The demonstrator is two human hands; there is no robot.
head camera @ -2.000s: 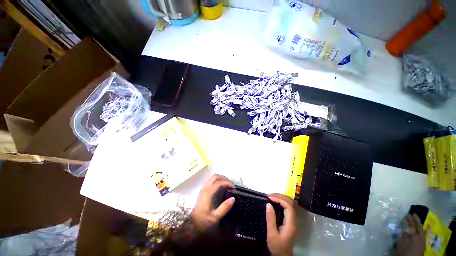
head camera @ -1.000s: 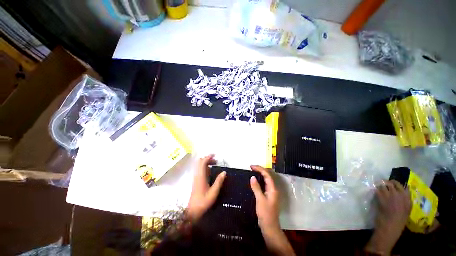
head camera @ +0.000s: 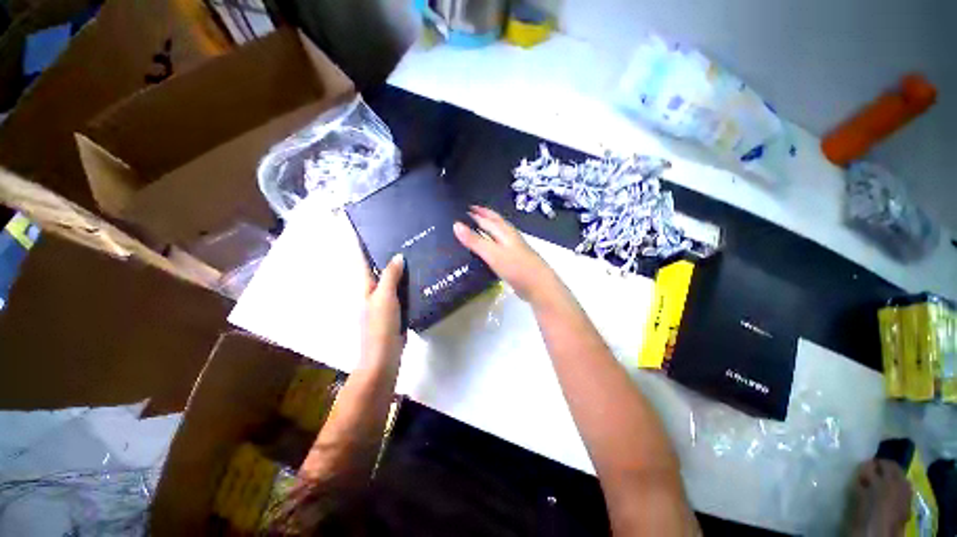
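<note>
A flat black box with pale lettering (head camera: 425, 246) is between my hands at the left part of the table, over the spot where a yellow sleeve's edge (head camera: 485, 304) shows below it. My left hand (head camera: 385, 299) grips its lower left edge with the thumb on top. My right hand (head camera: 504, 252) lies at its right edge, fingers on the top face. Most of the yellow sleeve is hidden under the black box. Another black box (head camera: 740, 336) lies to the right, partly in a yellow sleeve (head camera: 667, 315).
A heap of short white-grey cables (head camera: 619, 205) lies on the black strip. An open clear bag (head camera: 331, 168) is at the left edge. Cartons (head camera: 210, 136) stand left. A co-worker's hand (head camera: 879, 498), wrapped yellow boxes (head camera: 918, 351) and clear wrap (head camera: 777, 446) are right.
My hands have moved left and away from me with the black box, lifting it from the near table edge to over the yellow sleeve. The view has shifted left.
</note>
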